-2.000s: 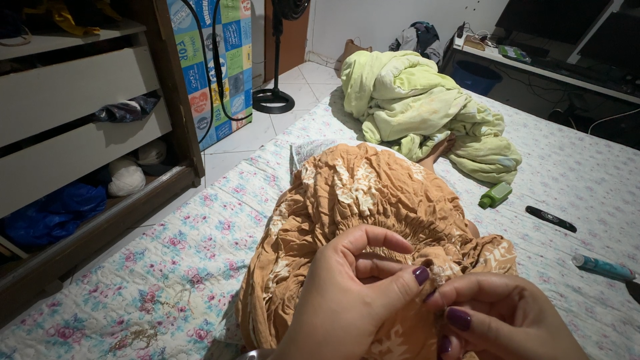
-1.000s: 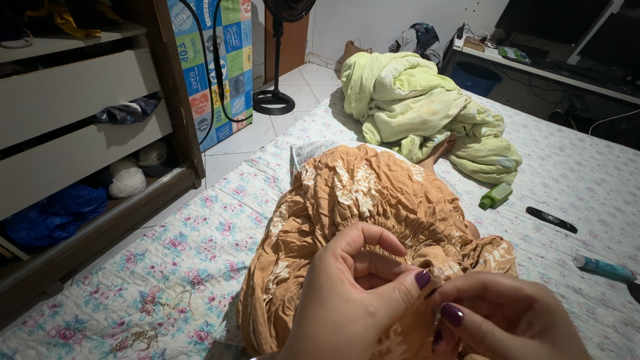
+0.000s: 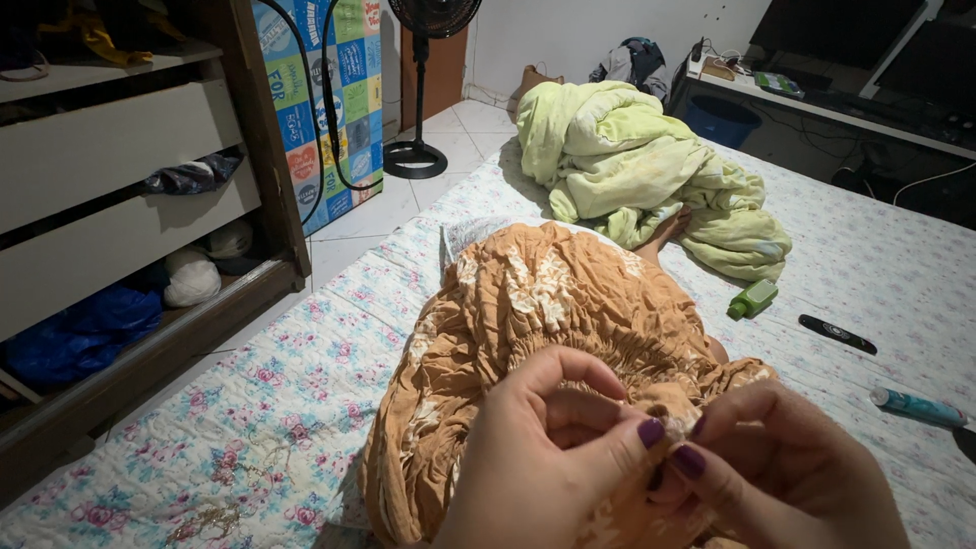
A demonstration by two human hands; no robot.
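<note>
An orange-brown garment with white leaf prints and gathered elastic stitching (image 3: 564, 282) lies bunched over my lap. My left hand (image 3: 557, 450) pinches a small bit of its fabric between thumb and fingers, at the lower middle. Close against it on the right, my right hand (image 3: 770, 465) pinches the same bit with thumb and forefinger. The fingertips nearly meet there, and whether a small thread or tool is between them cannot be told. Fine loose chains or threads (image 3: 210, 522) lie on the floral bedspread (image 3: 305, 396) at lower left.
On the bed are a crumpled light-green blanket (image 3: 633, 152), a green bottle (image 3: 752, 299), a black oblong object (image 3: 837, 334) and a teal tube (image 3: 919, 408). A bare foot (image 3: 667, 229) shows by the blanket. Left stands a drawer unit (image 3: 114, 145); behind is a black fan (image 3: 418, 91).
Both hands stay at nearly the same spot on the fabric. The right thumb and fingers have shifted slightly around the pinched bit.
</note>
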